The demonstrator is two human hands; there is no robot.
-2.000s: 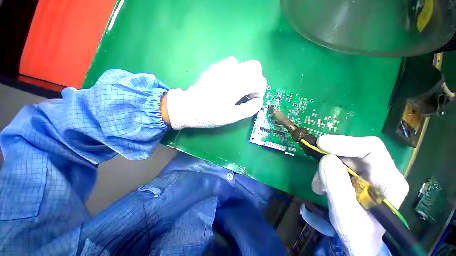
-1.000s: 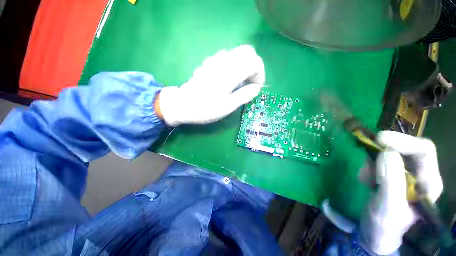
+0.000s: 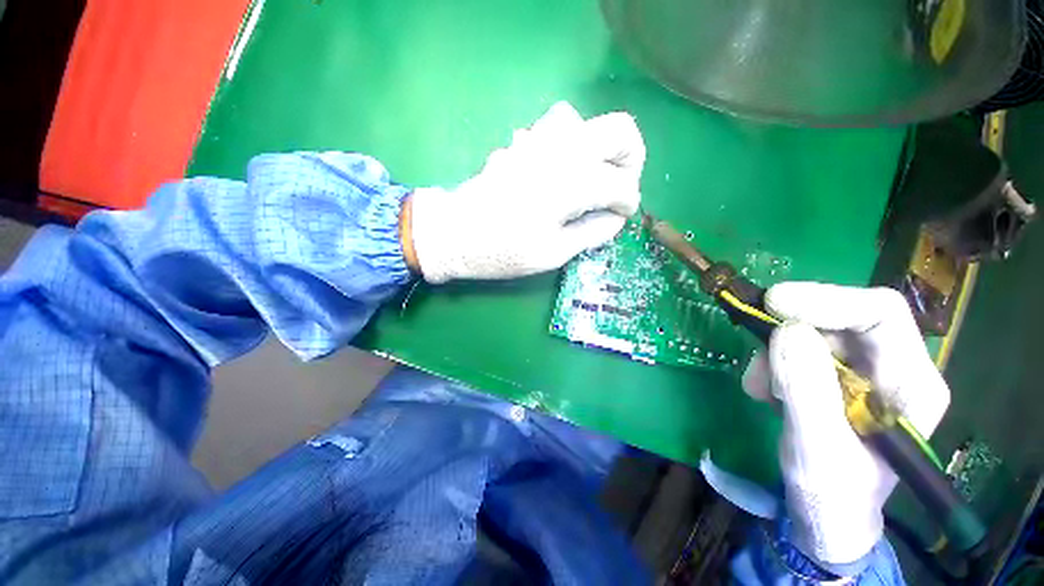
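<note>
The green circuit board [image 3: 618,300] lies on the green mat [image 3: 378,103], with a pale strip along its near edge. My right hand [image 3: 853,395], in a white glove, holds the soldering iron [image 3: 744,300] like a pen. The iron's tip is over the board's far edge, close to my left fingertips. My left hand [image 3: 532,197], in a white glove, is at the board's far left corner with fingers curled and pinched together. Whether it holds solder wire is too small to tell. The iron and right hand hide part of the board's right side.
A large translucent hood [image 3: 813,57] hangs at the top right. The dark iron stand [image 3: 956,218] with a yellow-brown block [image 3: 933,269] is at the mat's right edge. Another board [image 3: 973,467] lies at the lower right. A red surface [image 3: 143,97] is at the far left.
Since one second ago, the iron and my right hand have moved left, from near the stand back over the board. My left hand has shifted slightly right. The board lies in nearly the same place.
</note>
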